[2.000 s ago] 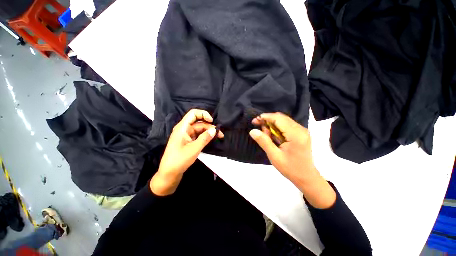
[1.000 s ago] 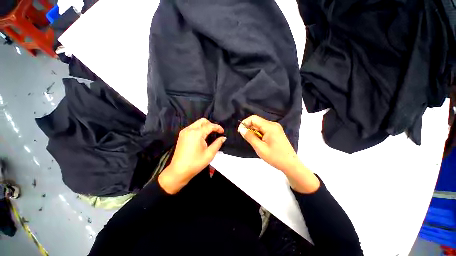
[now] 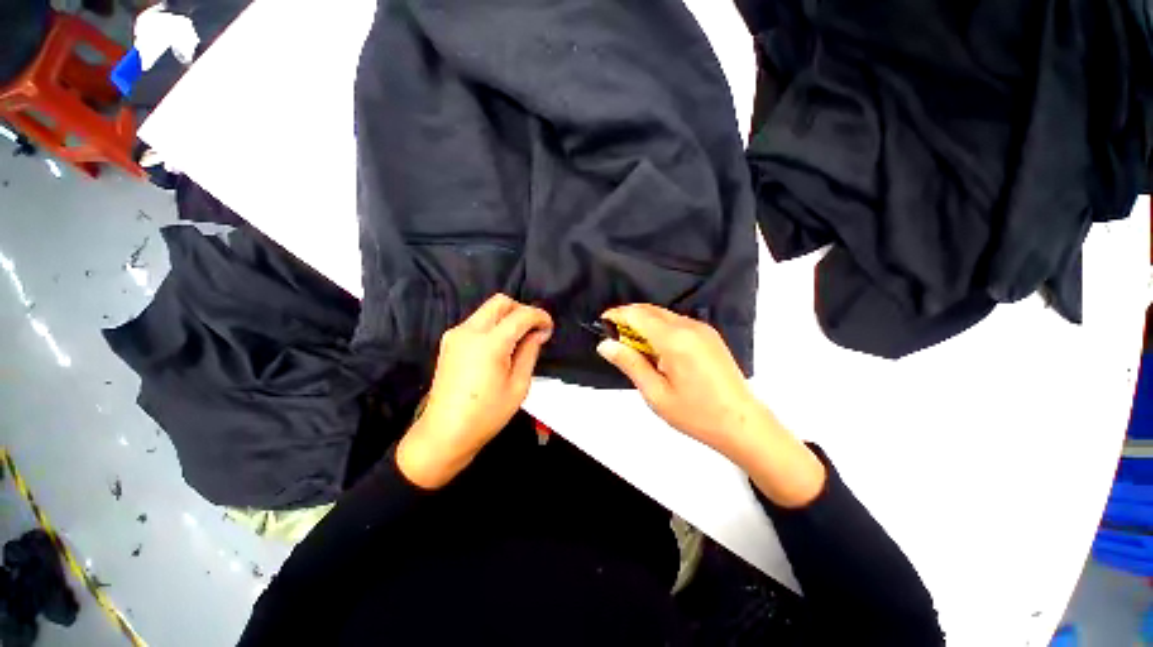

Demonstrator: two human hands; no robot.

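Note:
A dark charcoal garment (image 3: pixel 607 114) lies spread on the white table in front of me, its gathered waistband (image 3: pixel 575 360) along the near edge. My left hand (image 3: pixel 487 373) is at the band's left part, thumb and fingertips pinched together; whether cloth or a thread is between them is too small to tell. My right hand (image 3: pixel 683 373) holds small yellow thread snips (image 3: pixel 628 338), their dark tips pointing left over the band. A gap lies between the two hands. A short straight pocket opening or seam (image 3: pixel 462 241) shows above the band.
A crumpled black garment pile (image 3: pixel 936 164) lies on the white table (image 3: pixel 910 480) to the right. Black garments (image 3: pixel 240 367) hang at the left table edge over pale greenish cloth. An orange stool (image 3: pixel 70 95) stands on the littered grey floor at upper left. Blue bins (image 3: pixel 1125 506) are at the right.
My left fingers have closed together from a looser, curled pose. The dark tips of the snips now show more clearly in my right hand. The view has shifted slightly, and the garment lies much the same.

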